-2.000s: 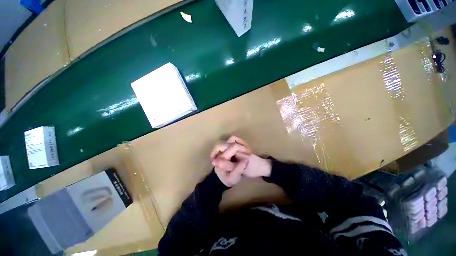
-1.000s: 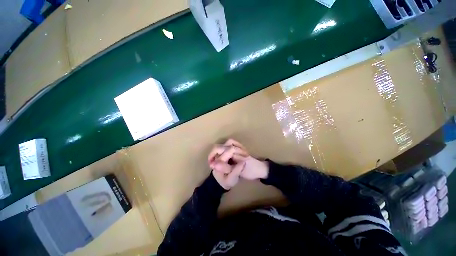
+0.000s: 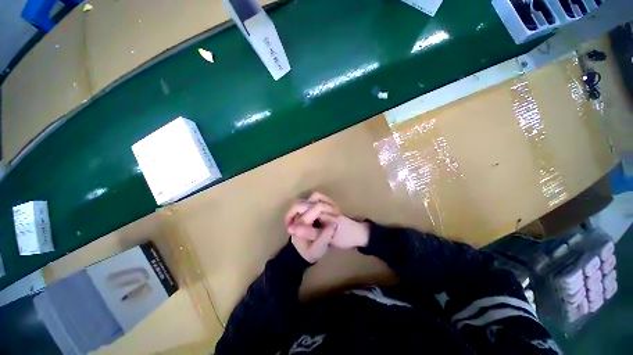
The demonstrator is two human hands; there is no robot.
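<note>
My left hand (image 3: pixel 310 244) and my right hand (image 3: pixel 346 231) are clasped together with fingers interlaced, above the cardboard bench cover (image 3: pixel 291 166). No object shows in them. A large white closed box (image 3: pixel 173 161) lies on the green belt to the left, near its front edge. A smaller white box (image 3: pixel 32 227) is further left on the belt. A narrow white printed piece (image 3: pixel 267 47), grey inside, is at the top centre of the belt. A white tray with dark devices (image 3: pixel 531 21) is at the top right.
Open sleeves with a pictured panel (image 3: pixel 128 283) lie at the bench's lower left. A thin black cable (image 3: pixel 591 82) lies at the right. Packs of pale pink items (image 3: pixel 586 284) stand below the bench's right side. Shiny tape strips cross the cardboard. A small scrap (image 3: pixel 206 55) lies on the belt.
The boxes, the narrow white piece and the tray have moved left along the belt. Another white corner has come in at the top. My hands have stayed clasped.
</note>
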